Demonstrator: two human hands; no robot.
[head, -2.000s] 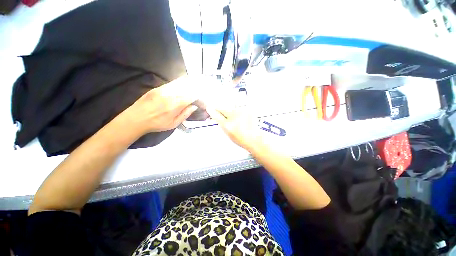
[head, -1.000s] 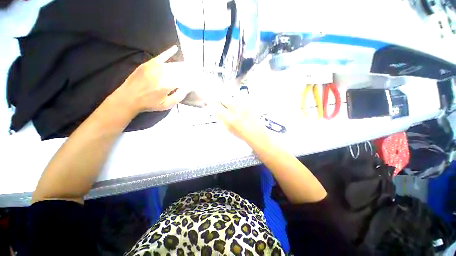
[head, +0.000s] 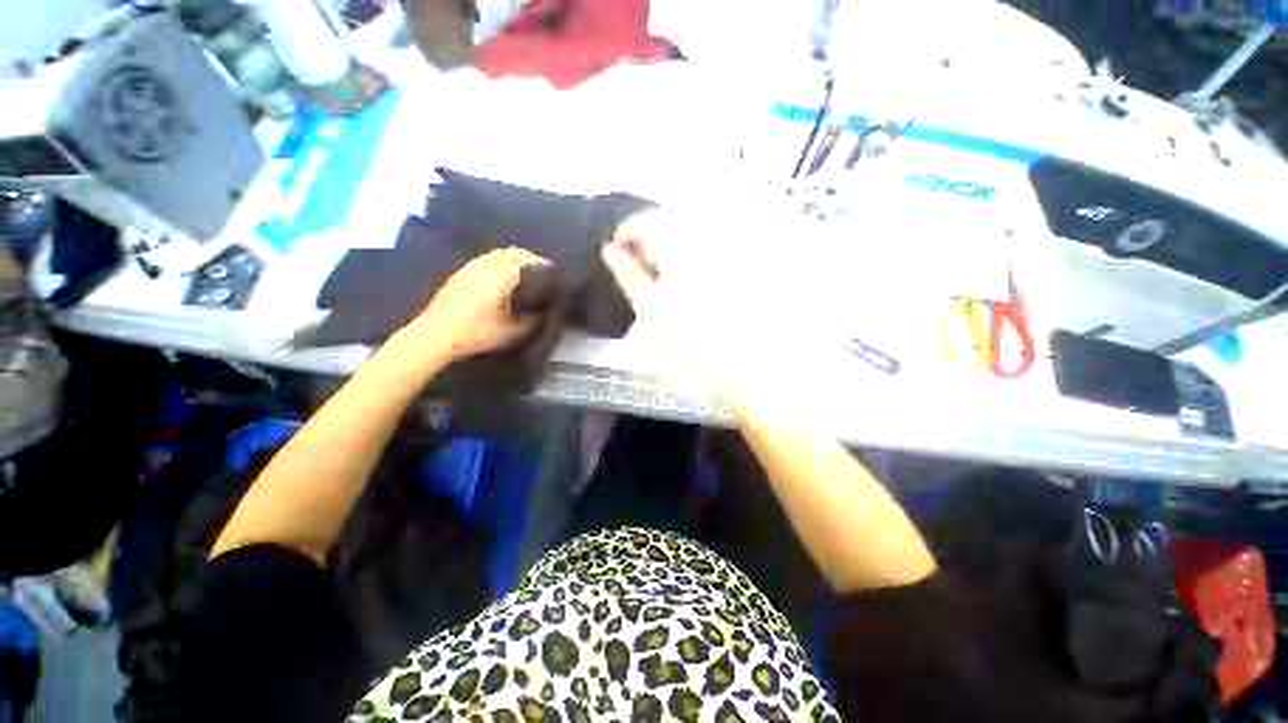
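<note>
A black garment piece [head: 396, 269] lies bunched on the white machine table left of the needle, part of it over the front edge. My left hand [head: 487, 304] is closed on its bunched cloth near the front edge. My right hand [head: 657, 276] is at the cloth's right side, washed out by glare; its fingers seem to hold the cloth's edge. The needle area [head: 812, 198] of the white sewing machine is behind and right of my right hand, with no cloth clearly seen under it.
Dark snips [head: 873, 356], yellow and red-orange scissors handles [head: 992, 336] and a black phone-like rectangle [head: 1116, 379] lie at right. A red cloth [head: 572, 40] is behind. Black garments [head: 1017, 565] and a red patterned pouch [head: 1226, 607] are below the table at right.
The view has shifted, showing more at left. The cloth has come away from the machine head towards the front edge and is more bunched. My left hand has closed on it.
</note>
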